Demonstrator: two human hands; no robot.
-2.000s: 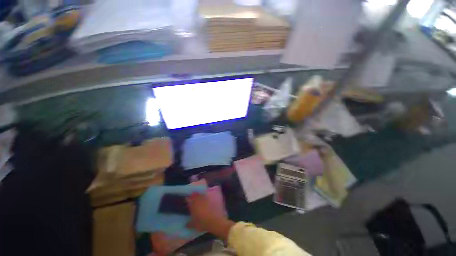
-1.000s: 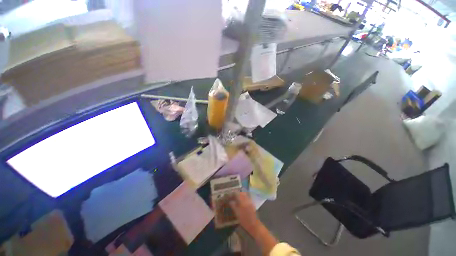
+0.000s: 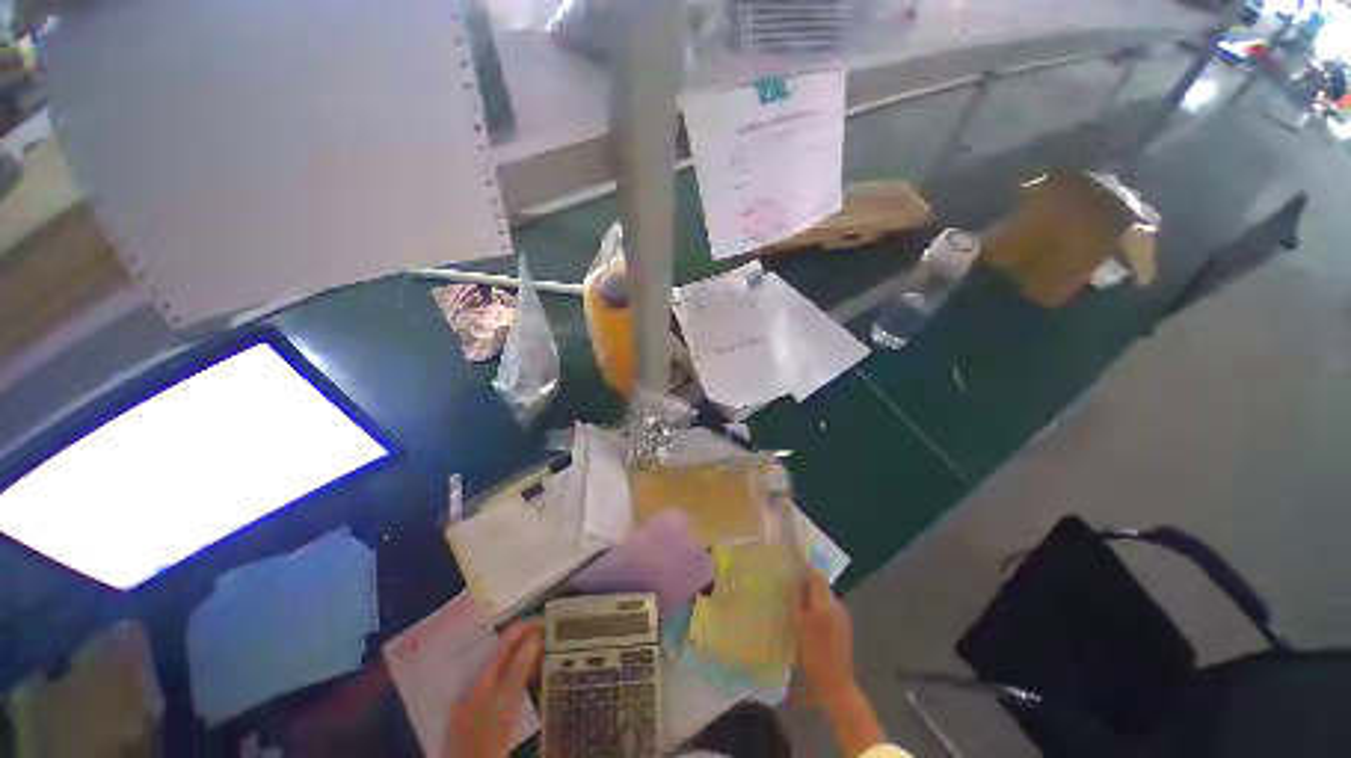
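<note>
The calculator (image 3: 600, 674) lies on papers at the lower middle, its keys facing up. My left hand (image 3: 496, 696) is at its left edge, fingers beside the case; whether it grips is unclear. My right hand (image 3: 824, 644) is right of the calculator, with its fingers around the lower end of a long grey tool, perhaps a caliper (image 3: 785, 511). The tool lies over yellow-green sheets (image 3: 745, 604). A purple sheet (image 3: 652, 557) is just above the calculator. A pink slip (image 3: 422, 659) lies partly behind my left hand.
A cream notepad (image 3: 511, 548) lies above the calculator. Blue slips (image 3: 282, 622) and a lit monitor (image 3: 193, 459) are at left. A grey post (image 3: 649, 208) stands beside a yellow roll (image 3: 608, 329). A bottle (image 3: 926, 289) is farther right; a black chair (image 3: 1082, 615) stands lower right.
The view has swung right. My right hand has left the blue sheets and phone, passed over the calculator keys and moved to the grey tool. My left hand now shows at the calculator.
</note>
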